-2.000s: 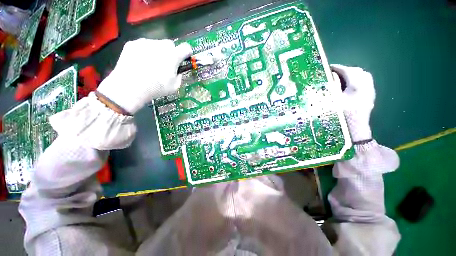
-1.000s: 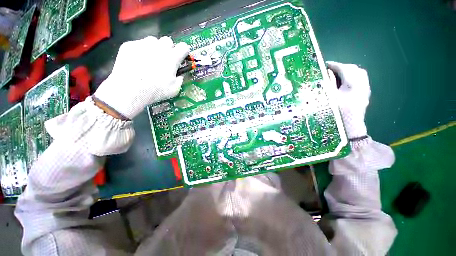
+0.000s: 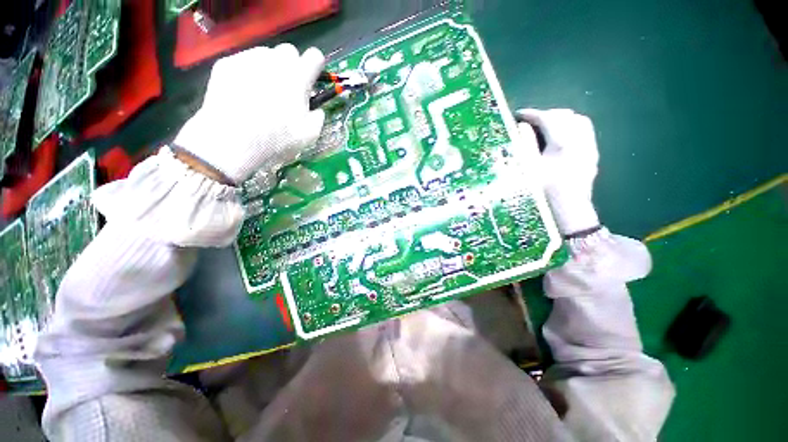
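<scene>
A large green circuit board [image 3: 397, 186] with a pale edge is held solder side up and slightly turned in front of me. My left hand [image 3: 255, 112], in a white glove, is closed around side cutters [image 3: 335, 87] with black and orange handles. The cutter jaws rest on the upper part of the board; most of the handles are hidden in the fist. My right hand [image 3: 566, 164], also gloved, holds the board's right edge; its fingertips are hidden behind the edge. A bit of red pad [image 3: 283, 311] shows at the board's lower left edge.
More green boards [image 3: 60, 207] lie at the left, near red pads [image 3: 130, 78]. Another red pad [image 3: 251, 30] is at the top. Yellow tape [image 3: 726, 209] edges the dark green mat [image 3: 674, 112]. A blurred dark object [image 3: 698, 328] is on the green surface at lower right.
The board and both hands sit further left in view, as do the surroundings. The cutter jaws have moved along the upper part of the board, to the right and up across it.
</scene>
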